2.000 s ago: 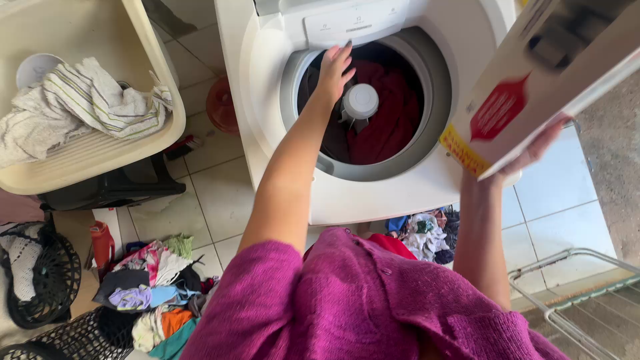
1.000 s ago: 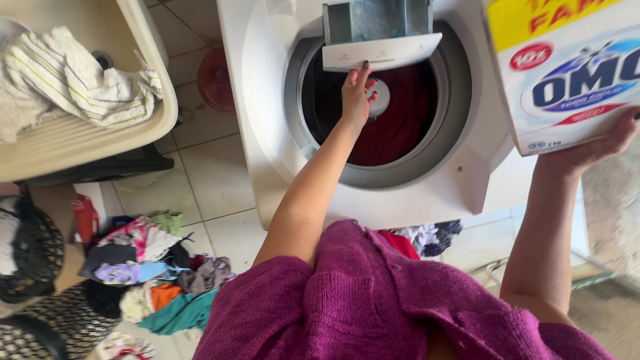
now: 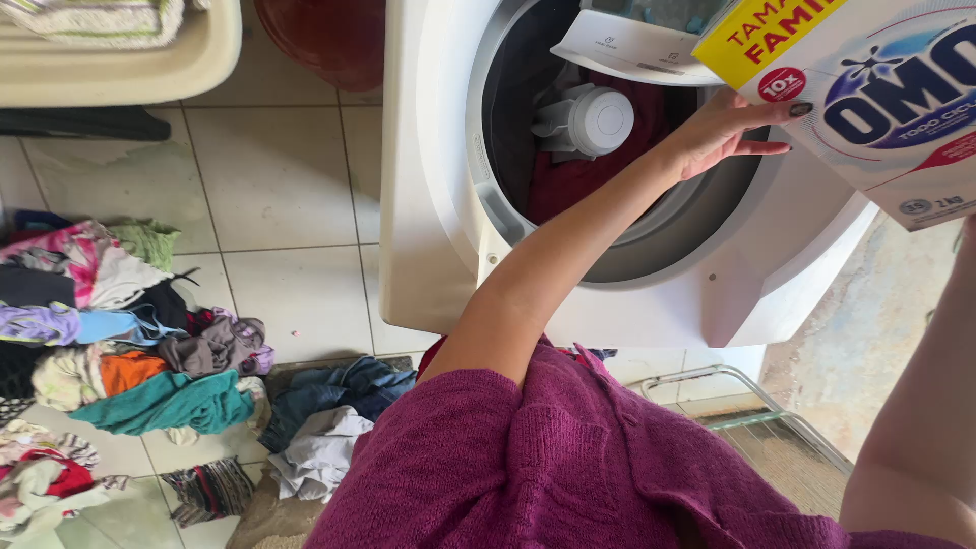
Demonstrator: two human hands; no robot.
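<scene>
A large Omo detergent box (image 3: pixel 877 164) is tilted over the right side of a white top-loading washing machine (image 3: pixel 427 252). My left hand (image 3: pixel 728 136) is at the box's left edge, one dark-nailed finger across its front and another stretched out below. At the right frame edge, only a sliver of my right hand (image 3: pixel 971 227) shows under the box; its fingers are hidden. The dispenser drawer (image 3: pixel 633 49) is pulled out over the drum opening, with bluish residue inside. Below it are the white agitator (image 3: pixel 598 122) and dark red fabric (image 3: pixel 557 187) in the drum.
Mixed clothes (image 3: pixel 175 396) lie heaped on the tiled floor at left, with jeans (image 3: pixel 335 385) and a pale grey garment (image 3: pixel 320 450) nearer me. A cream laundry sink (image 3: pixel 137 84) holds a striped towel (image 3: pixel 107 23). A metal rack (image 3: pixel 762 404) stands at lower right.
The dispenser drawer, closed two seconds ago, is out. My left hand has left the drawer front and moved right to the detergent box. The view has shifted closer to the machine.
</scene>
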